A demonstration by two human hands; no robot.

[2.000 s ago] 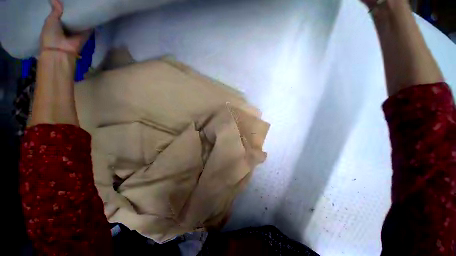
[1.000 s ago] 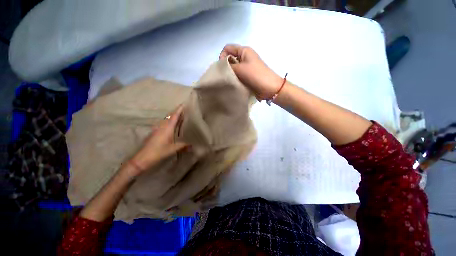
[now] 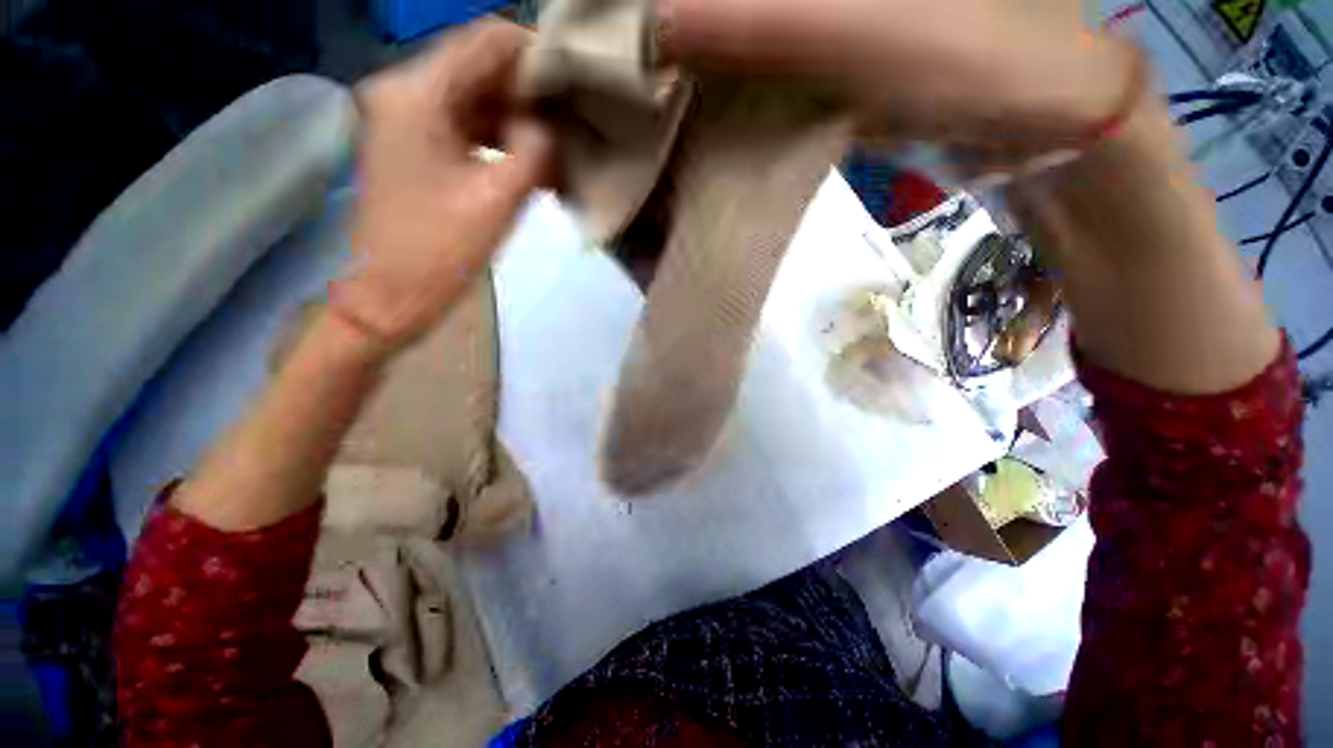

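Note:
A tan cut piece [image 3: 716,278] hangs in the air from both hands, its rounded end low over the white-covered table [image 3: 585,585]. My left hand [image 3: 439,183] grips its bunched upper part at the top centre-left. My right hand [image 3: 877,59] is blurred at the top edge, holding the same cloth; its fingertips are hard to make out. A crumpled pile of tan pieces [image 3: 388,628] lies on the table's left side, partly behind my left arm.
The pale padded sleeve board [image 3: 161,278] runs along the left. A steam iron [image 3: 1001,300] is parked at the right on stained cloth, with dark hoses [image 3: 1286,183] beyond. A small brown carton [image 3: 994,526] stands beside it, with white cloth [image 3: 1031,614] below.
Both hands have lifted a tan piece off the pile and raised it high. The view has turned right, so the iron and carton now show.

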